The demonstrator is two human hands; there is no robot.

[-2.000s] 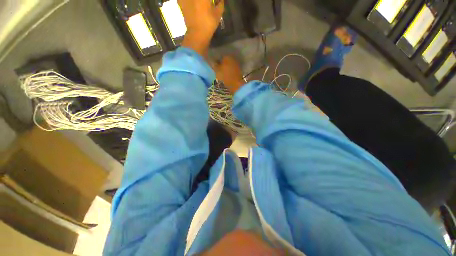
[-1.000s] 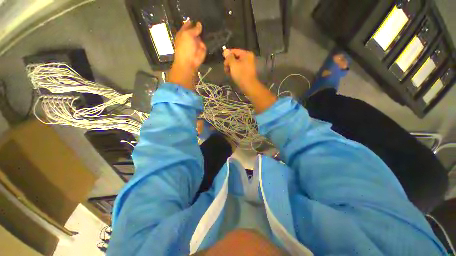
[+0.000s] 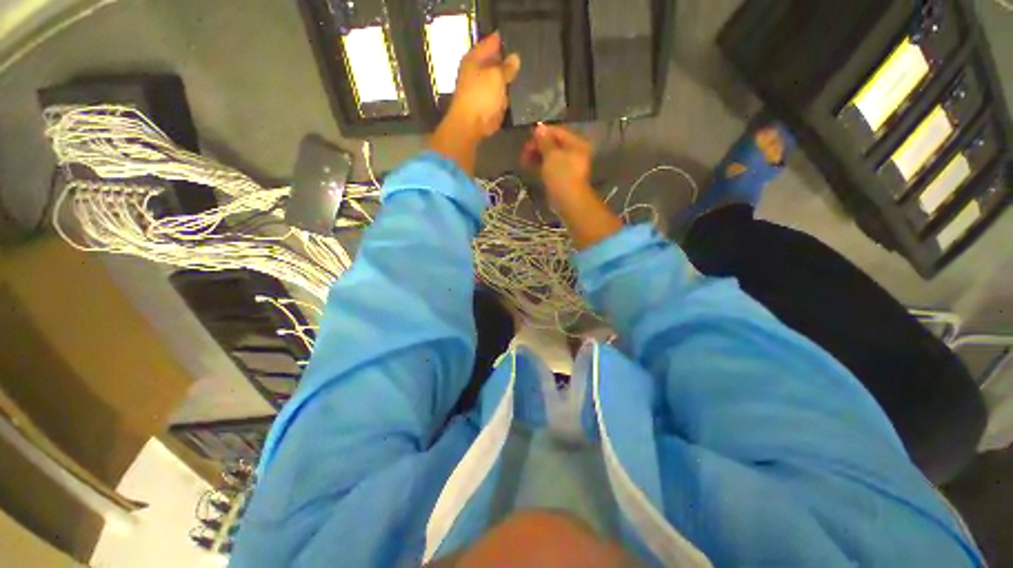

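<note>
A black phone tray (image 3: pixel 409 94) lies on the floor ahead. Its two left slots hold phones with white, yellow-edged labels (image 3: pixel 369 69). The third slot holds a dark phone-like slab (image 3: pixel 540 67), and the fourth looks plain dark. My left hand (image 3: pixel 480 94) rests over the tray between the second and third slots, fingers curled; what it holds, if anything, is hidden. My right hand (image 3: pixel 561 166) pinches a small white cable plug (image 3: pixel 541 130) at the near end of the third slot. Tangled white charging cables (image 3: pixel 528 261) lie just below.
A second phone tray (image 3: pixel 822 131) with several labelled phones lies at right, beside a person's foot and dark-clothed leg (image 3: pixel 844 322). At left are a black charging hub (image 3: pixel 167 111) with cable bundles, a dark flat slab (image 3: pixel 319 183), empty trays (image 3: pixel 228 316) and a cardboard box (image 3: pixel 83 355).
My right hand is now at the tray's near edge with the plug. My left hand has shifted right, and the second slot now shows a white label where it looked dark a second ago.
</note>
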